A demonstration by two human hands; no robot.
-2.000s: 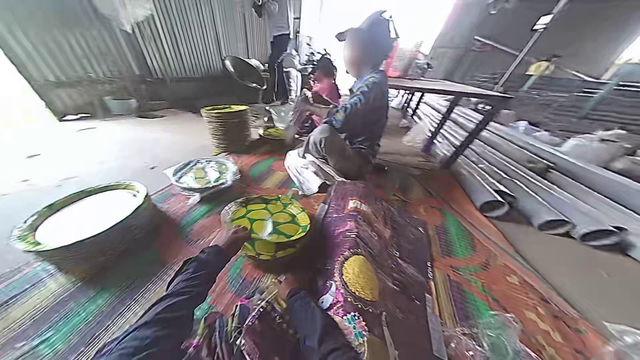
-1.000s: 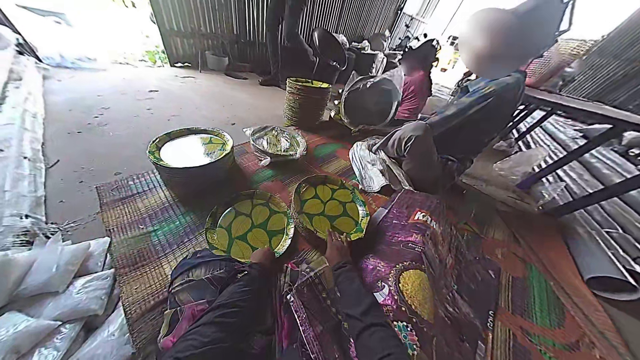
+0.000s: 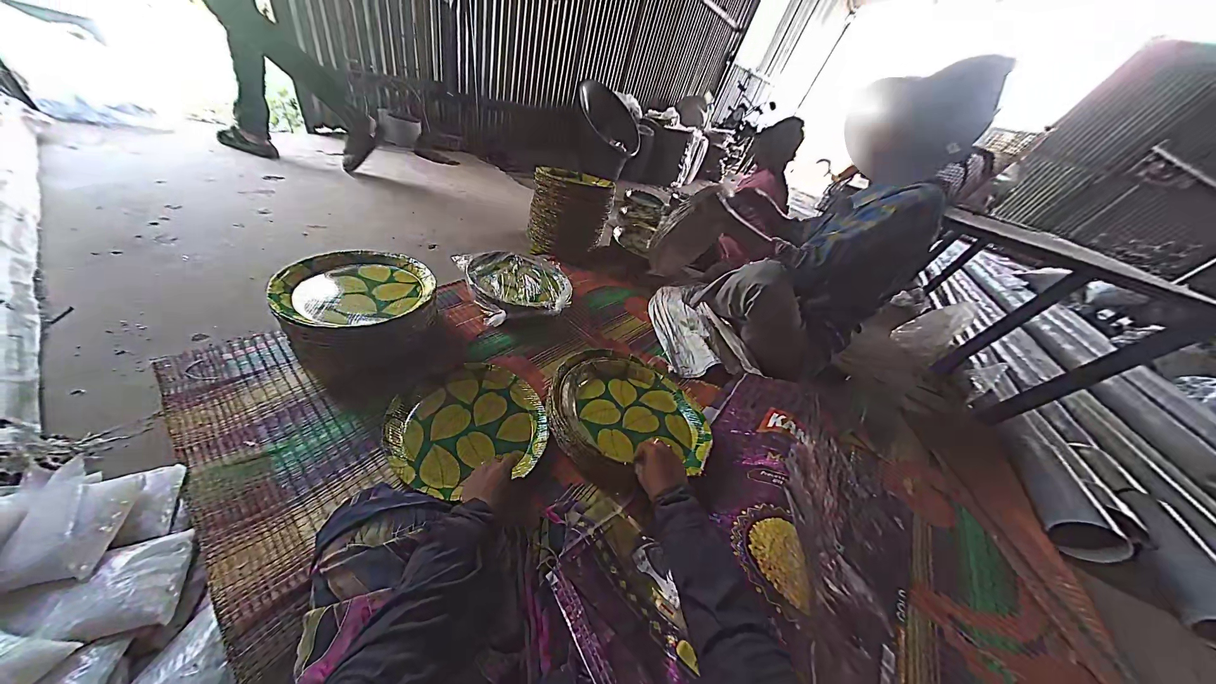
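My left hand (image 3: pixel 489 483) grips the lower right rim of a round green plate with a yellow leaf pattern (image 3: pixel 465 427). To its right, my right hand (image 3: pixel 658 467) rests at the front rim of a stack of matching plates (image 3: pixel 627 410); whether its fingers hold the top plate cannot be told. Behind, at the left, stands a taller stack of the same plates (image 3: pixel 356 294), the top one shining with glare. A plastic-wrapped bundle of plates (image 3: pixel 518 283) lies to the right of that stack.
A woven mat (image 3: pixel 247 427) spreads under the plates. Filled clear plastic bags (image 3: pixel 123 589) lie at the lower left. A purple printed sack (image 3: pixel 760 456) is at my right. A seated person (image 3: pixel 836 256) is beyond it, near a bench (image 3: pixel 1083 256) and metal pipes (image 3: pixel 1064 503). Another plate stack (image 3: pixel 570 211) stands farther back.
Two seconds ago both hands were around one plate stack; now a separate plate is at my left hand. The standing person in the background has walked to the left.
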